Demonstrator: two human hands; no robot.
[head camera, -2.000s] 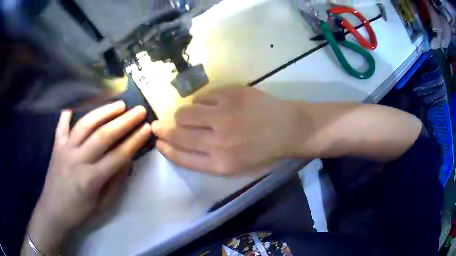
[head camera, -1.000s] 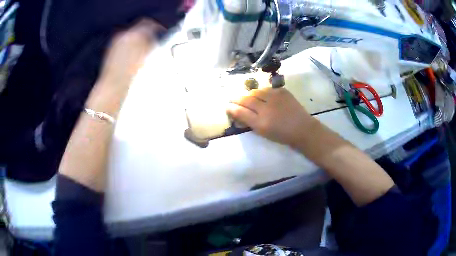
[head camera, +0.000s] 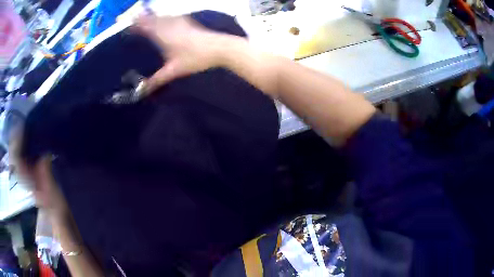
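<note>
A large dark garment piece (head camera: 179, 140) covers the left half of the table and hangs over its front edge towards my lap. My right hand (head camera: 187, 48) is blurred and lies over its upper part, with the thumb spread towards a small pale patch (head camera: 127, 94) on the cloth. My left hand (head camera: 40, 173) is blurred and partly hidden at the garment's left edge, holding it. Only the base of the sewing machine (head camera: 271, 6) shows at the top edge.
Thread snips with red and green handles (head camera: 401, 38) lie on the white table (head camera: 336, 59) at the upper right. Blue material (head camera: 111, 16) and other clutter are at the upper left. Patterned cloth (head camera: 319, 243) shows at my lap.
The dark garment has come from the left across the table front. My right hand has left the needle area and moved left onto it. My left hand is lower, at its left edge. The view has shifted.
</note>
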